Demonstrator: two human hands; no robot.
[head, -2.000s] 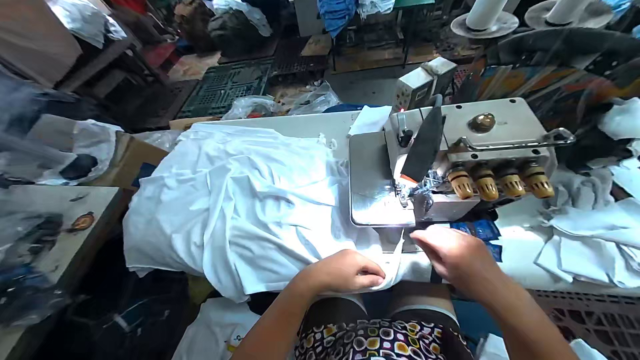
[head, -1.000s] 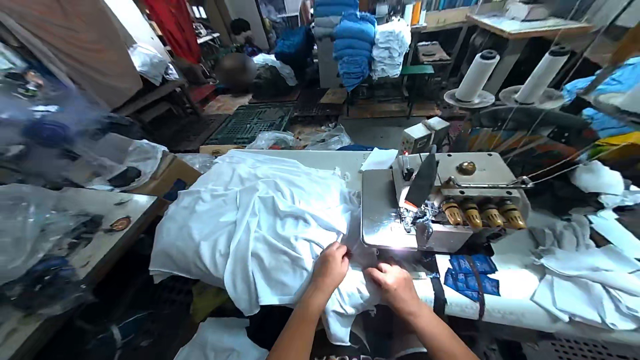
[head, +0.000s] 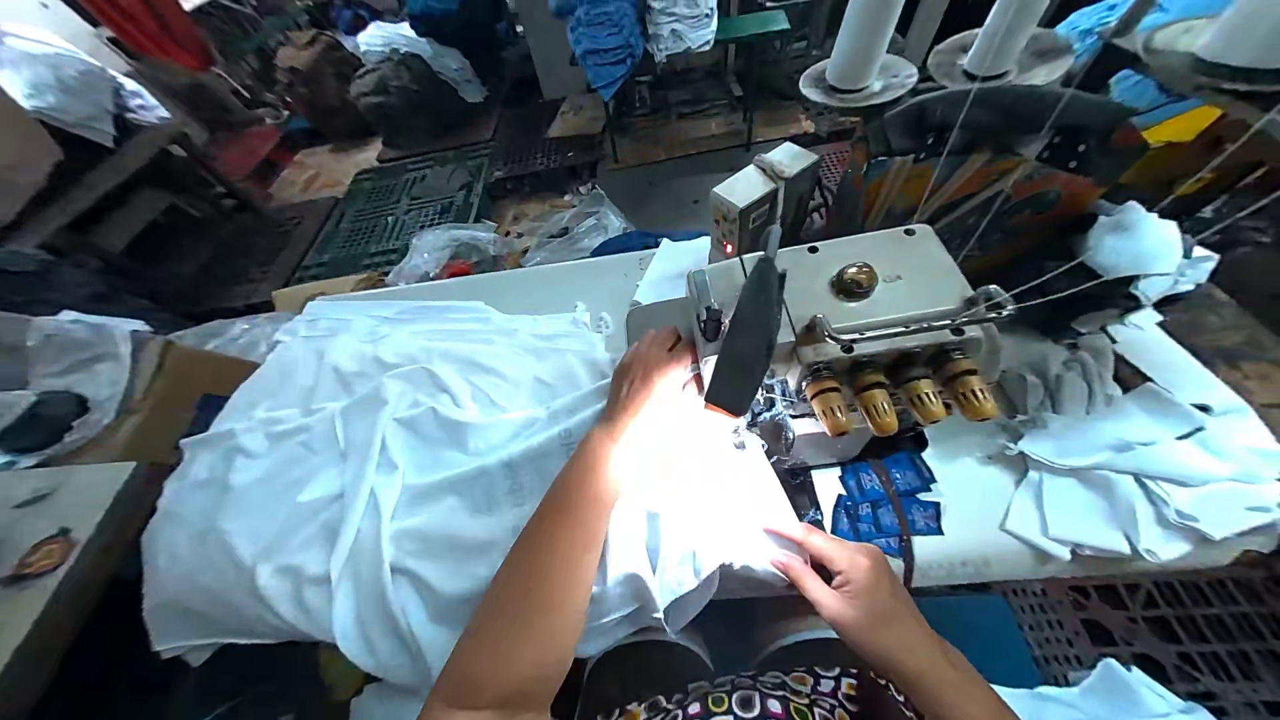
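An overlock sewing machine (head: 870, 290) stands on the white table, its lamp brightly lighting the white fabric (head: 690, 490) at the needle area. My left hand (head: 655, 375) lies on that fabric, left of the presser foot, fingers reaching toward the back; glare blurs its lower edge. With thumb and fingers, my right hand (head: 845, 575) pinches the fabric's near right edge, in front of the machine. A large heap of white garments (head: 400, 460) spreads to the left and touches the lit piece. A dark flat guard (head: 748, 340) partly hides the needle.
Yellow tension knobs (head: 875, 400) line the machine's front. Right of it are blue packets (head: 885, 505), a grey glove (head: 1060, 375) and white fabric pieces (head: 1150, 470). Thread cones (head: 860, 45) stand behind. A cardboard box (head: 200, 385) and a side table (head: 60, 540) are at the left.
My left hand has moved from the fabric's near edge up beside the presser foot. The fabric now lies spread over the machine's plate. My right hand stays near the front edge. The view has tilted down.
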